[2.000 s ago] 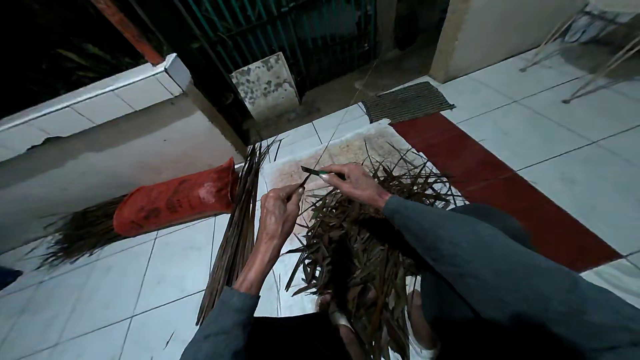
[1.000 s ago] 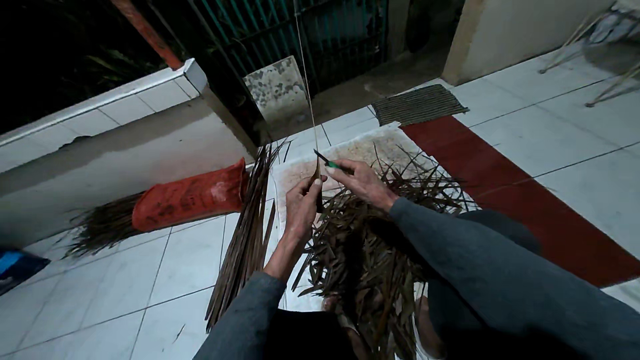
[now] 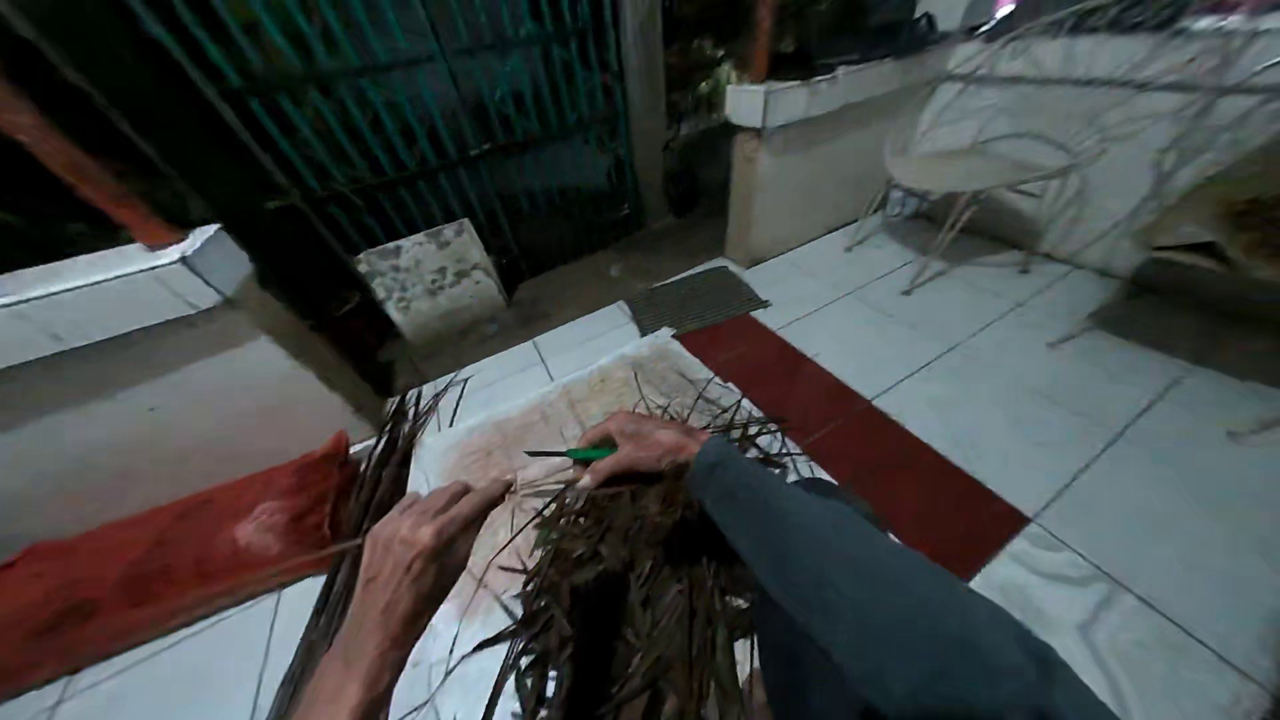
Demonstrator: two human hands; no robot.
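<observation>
My right hand (image 3: pixel 640 447) holds a small knife with a green handle (image 3: pixel 590 454); its thin dark blade points left. To its left, my left hand (image 3: pixel 425 540) pinches a thin strip between thumb and fingertips, and the strip passes across toward my right hand. A slender length also sticks out to the left behind my left hand. Under and below my right hand lies a heap of dry brown leaf strips (image 3: pixel 640 600) on a stained white sheet (image 3: pixel 480 440). Long dark stalks (image 3: pixel 345 590) lie in a bundle beside my left forearm.
A red sack (image 3: pixel 190 540) lies left against the low wall (image 3: pixel 170 400). Ahead are a speckled slab (image 3: pixel 435 280), a green barred gate (image 3: pixel 400 110) and a ribbed mat (image 3: pixel 697 300). A red floor band (image 3: pixel 860 440) runs to the right. A metal chair (image 3: pixel 985 175) stands back right.
My hands have moved apart, my left hand to the left. The thin strand that rose upright from them a second ago now runs sideways. The view has swung right.
</observation>
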